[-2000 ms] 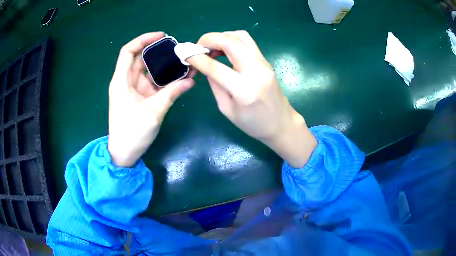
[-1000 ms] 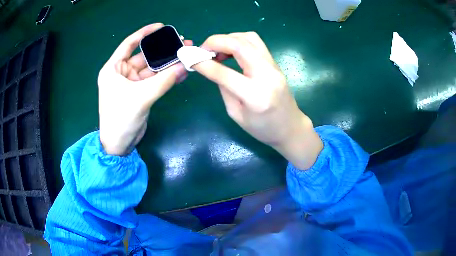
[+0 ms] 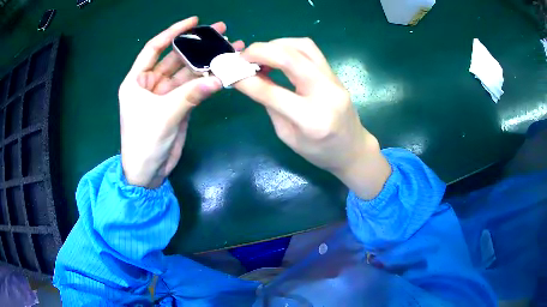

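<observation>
A smartwatch unit point(image 3: 201, 47) with a glossy black face and pale rim is held tilted at the upper centre-left. My left hand point(image 3: 157, 102) grips it between thumb and fingers, palm up. My right hand point(image 3: 309, 99) holds a small white wiping cloth point(image 3: 233, 67) over its fingertips, pressed against the lower right corner of the watch. The cloth hides that corner. Both hands are bare.
A black tray point(image 3: 29, 162) with square pockets lies at the left. A white bottle point(image 3: 406, 8) is cut off by the top edge. A spare white wipe point(image 3: 486, 67) lies at the right. Small dark units point(image 3: 46, 20) lie at the upper left of the green mat point(image 3: 240, 144).
My left hand has tilted the watch flatter and moved it slightly up. The cloth in my right hand has shifted from the upper right of the watch to its lower right corner.
</observation>
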